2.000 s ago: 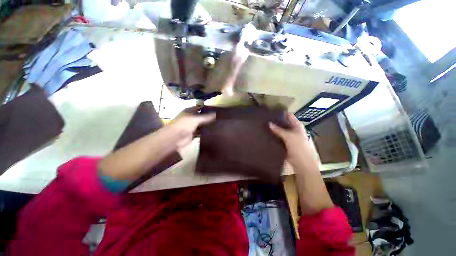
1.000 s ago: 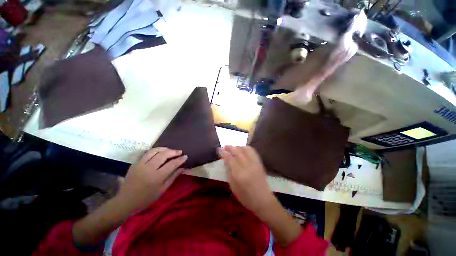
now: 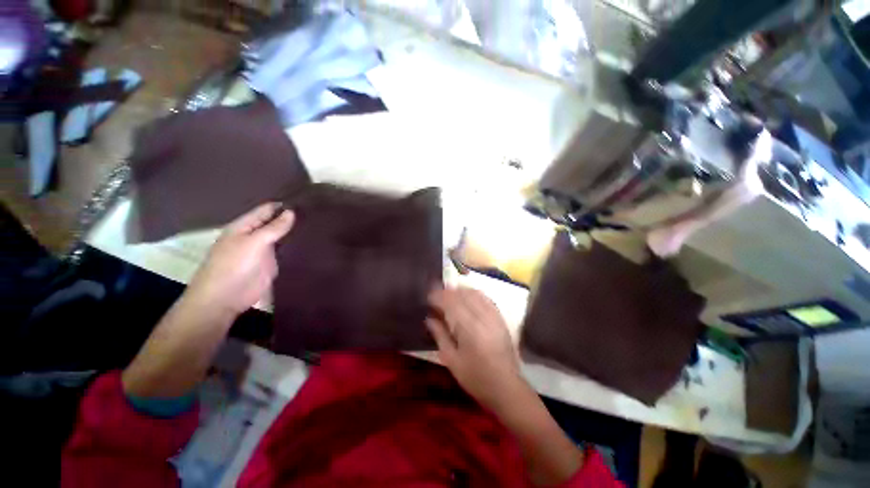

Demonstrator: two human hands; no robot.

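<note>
A dark brown cloth panel (image 3: 358,272) is spread between my hands at the table's front edge. My left hand (image 3: 250,255) grips its left edge between thumb and fingers. My right hand (image 3: 469,329) is at its lower right edge, fingertips against the cloth; blur hides whether they pinch it. A second brown panel (image 3: 215,172) lies at left, touching or under the held one. A third brown panel (image 3: 611,319) lies at right, below the sewing machine head (image 3: 630,152).
Pale blue-grey strips (image 3: 315,67) are heaped at the back left. More strips (image 3: 86,119) lie on the brown side board. A pink rag (image 3: 711,214) hangs on the machine head. The lit control panel (image 3: 811,315), green tool (image 3: 722,344) and small dark scraps are at right.
The middle panel, a folded-looking triangle lying flat before, is now opened out and held up leftward. My left hand has risen to its left edge. The camera view has shifted left.
</note>
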